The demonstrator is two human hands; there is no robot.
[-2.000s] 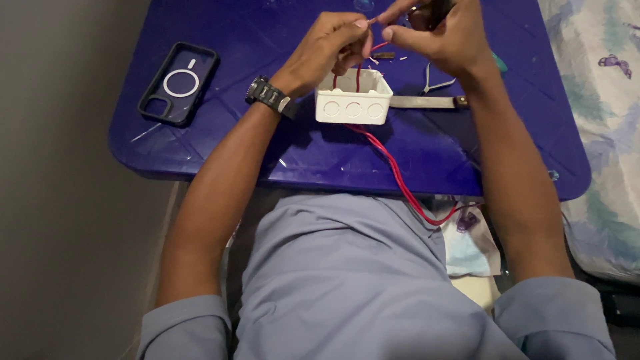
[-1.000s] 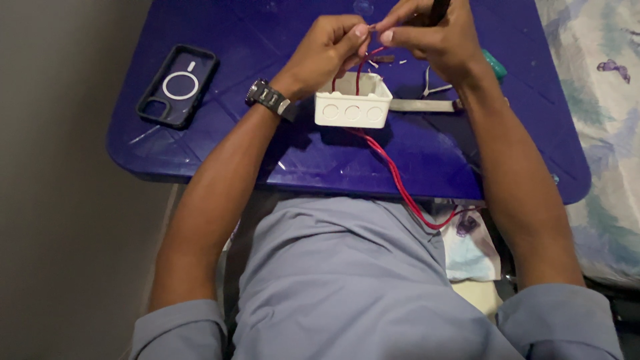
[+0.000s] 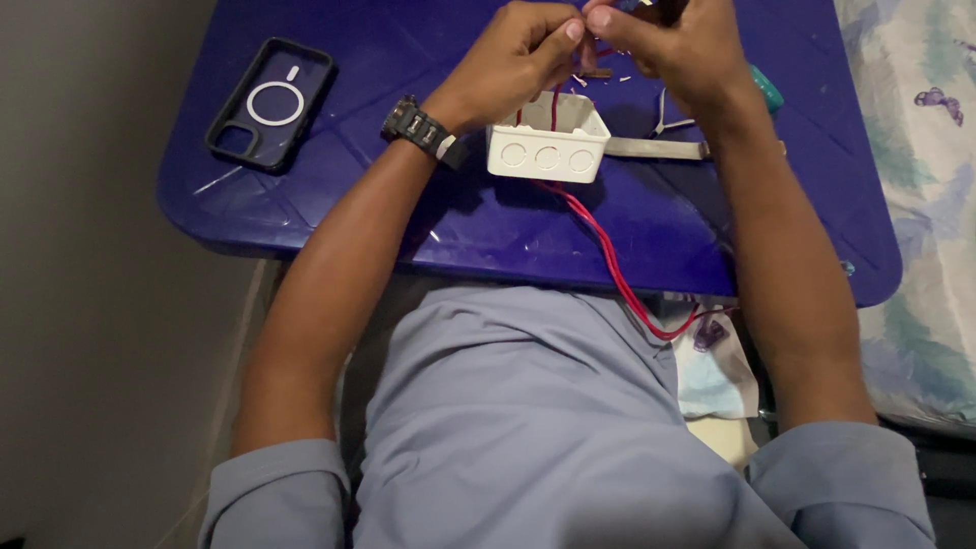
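Note:
A white plastic electrical junction box (image 3: 547, 156) with round knockouts stands on the blue table. Red wires (image 3: 602, 236) run from under it over the table's front edge, and red wire also rises out of its open top toward my hands. Above the box, my left hand (image 3: 526, 61) pinches a red wire between thumb and fingertips. Touching it at the fingertips, my right hand (image 3: 679, 49) is also on the wire end; a dark object, too hidden to name, lies within its curled fingers. The exact wire end is covered by my fingers.
A clear phone case with a black rim (image 3: 276, 105) lies at the table's left. Right of the box are a flat metal blade (image 3: 656, 149), a thin white wire (image 3: 662, 114) and a green object (image 3: 766, 90). Small scraps (image 3: 598, 73) lie behind the box. The blue plastic table (image 3: 343, 221) ends before my lap.
Both hands remain together above the box, with small finger movements. The dark object in my right hand stood more upright one second ago.

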